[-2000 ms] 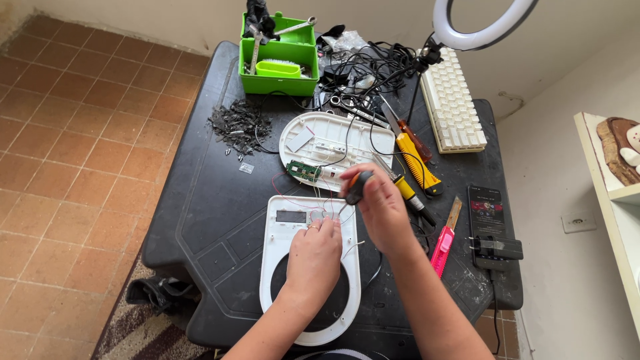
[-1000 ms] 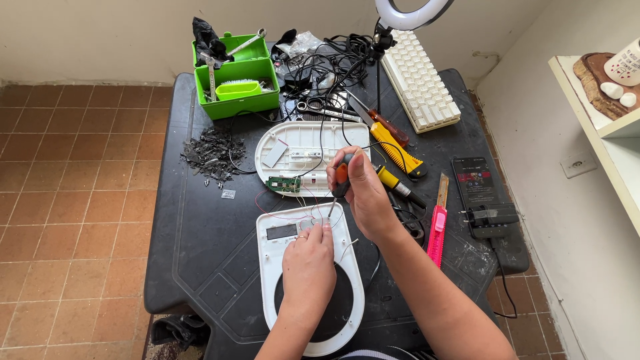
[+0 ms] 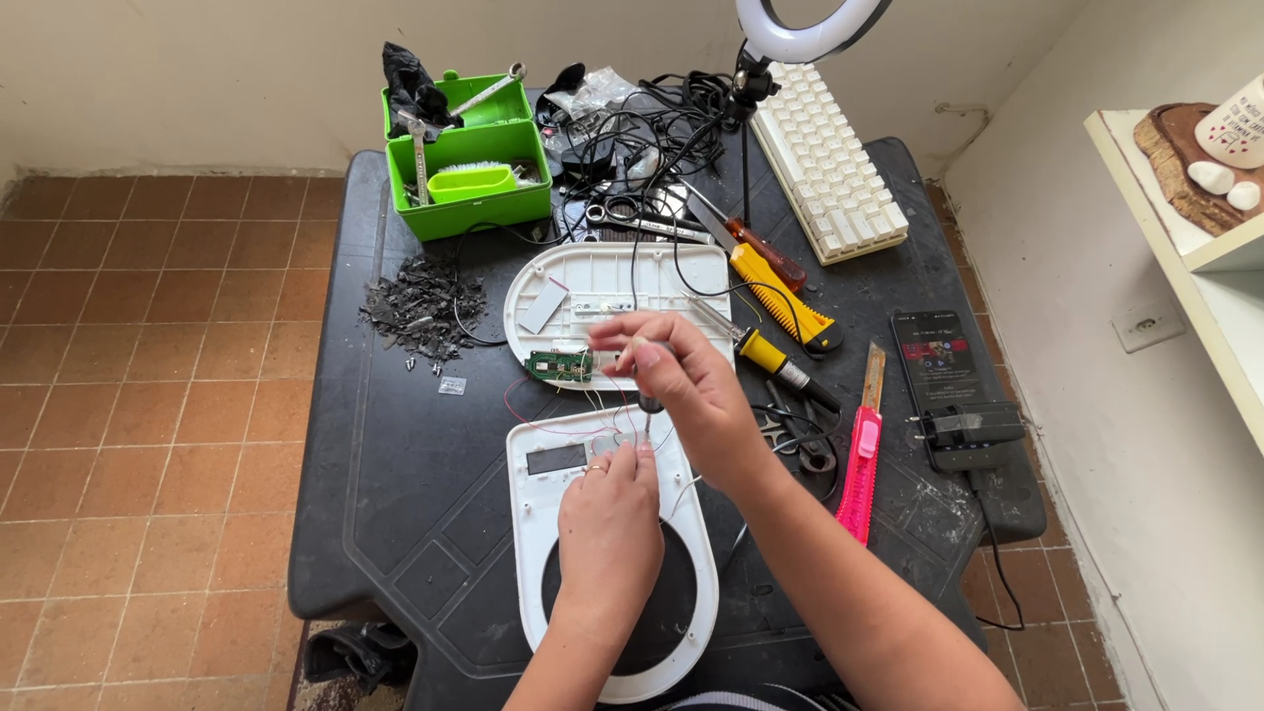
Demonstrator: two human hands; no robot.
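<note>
A white plastic housing half (image 3: 528,543) with a small window and a large round dark area lies on the black table. My left hand (image 3: 612,523) presses on its upper part, fingertips on a small piece among thin wires. Above and to the right, my right hand (image 3: 686,385) has its fingers around a screwdriver (image 3: 649,403), its shaft pointing down beside my left fingertips. Behind the hands lies the other white housing half (image 3: 528,286), ribbed inside. A green circuit board (image 3: 559,365) sits at its near left edge, with thin red and white wires running toward the near half.
Around the work lie a green toolbox (image 3: 474,212), dark plastic scraps (image 3: 425,306), a white keyboard (image 3: 829,168), a yellow utility knife (image 3: 780,296), a soldering iron (image 3: 780,360), a pink utility knife (image 3: 862,474), a phone (image 3: 933,365) and a ring light (image 3: 810,39).
The right hand's fingers have loosened and shifted around the screwdriver, with several now extended to the left. My left hand stays on the near housing half.
</note>
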